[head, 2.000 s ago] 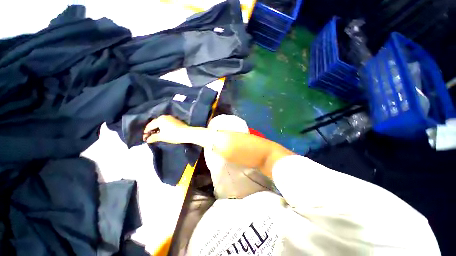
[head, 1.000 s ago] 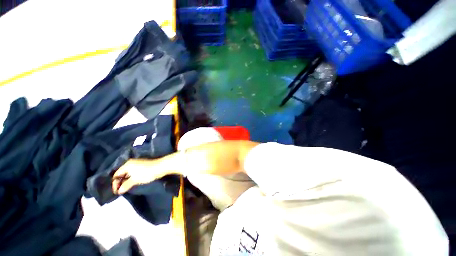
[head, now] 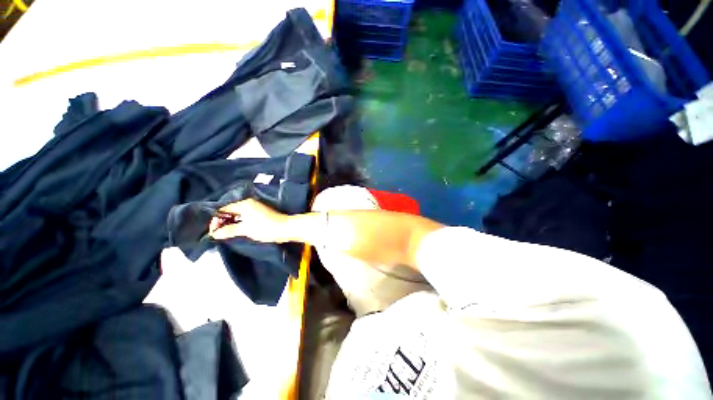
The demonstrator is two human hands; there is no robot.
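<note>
My right hand (head: 249, 221) reaches in from the right and rests on a dark navy garment (head: 274, 269) at the table's edge. It is closed on a small dark reddish tool, which looks like thread snips (head: 225, 220); the fingers hide most of it. A white label (head: 264, 179) lies just above the hand. Part of the garment hangs toward the table's edge. My left hand is not in view.
A large navy garment heap (head: 78, 226) covers the left of the white table (head: 195, 293). Another piece with a grey panel (head: 274, 100) lies behind. Blue crates (head: 500, 66) stand on the green floor (head: 422, 117). Something red (head: 395, 201) is beyond my forearm.
The view has swung left and then partly back. My right hand stays on the garment near the label, and the cloth around it has shifted and bunched slightly.
</note>
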